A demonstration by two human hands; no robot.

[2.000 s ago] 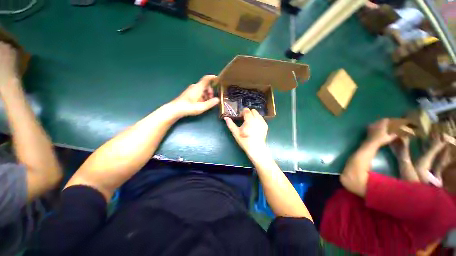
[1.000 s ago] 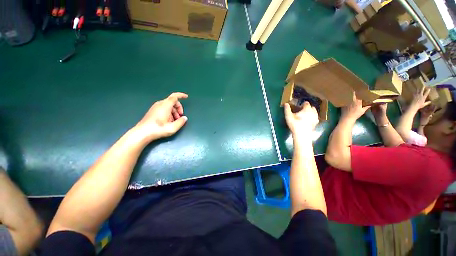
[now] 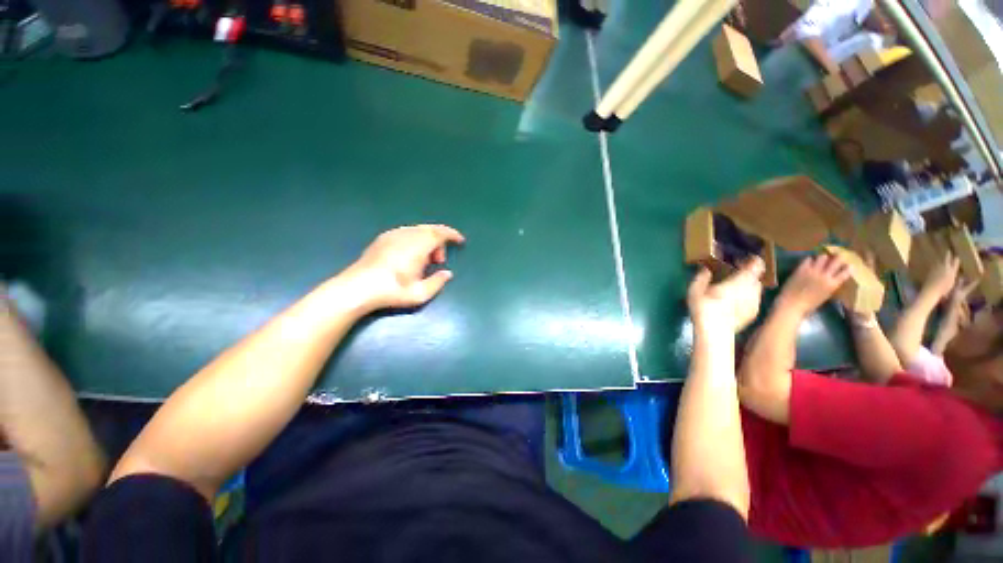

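Note:
An open brown mailer box (image 3: 768, 257) lies on the green bench mat at the right, past the pale seam line, with its wide lid (image 3: 794, 209) folded back. Dark bundled cable (image 3: 735, 239) shows inside it. My right hand (image 3: 726, 297) is at the box's near side with the fingers over the front wall; the fingertips are partly hidden, and the rest of the contents cannot be made out. My left hand (image 3: 412, 266) rests over the mat left of the seam, empty, fingers loosely curled and apart.
A person in a red sleeve at the right has hands on another small box (image 3: 857, 282). A closed box (image 3: 737, 61) lies farther back. A large printed carton (image 3: 449, 44), cream poles (image 3: 663, 61) and a black unit with a plug lead (image 3: 226, 61) stand at the back.
The open box and my right hand have moved from in front of me to the right, across the seam. My left hand has let go of the box. The neighbour's hands now hold another box.

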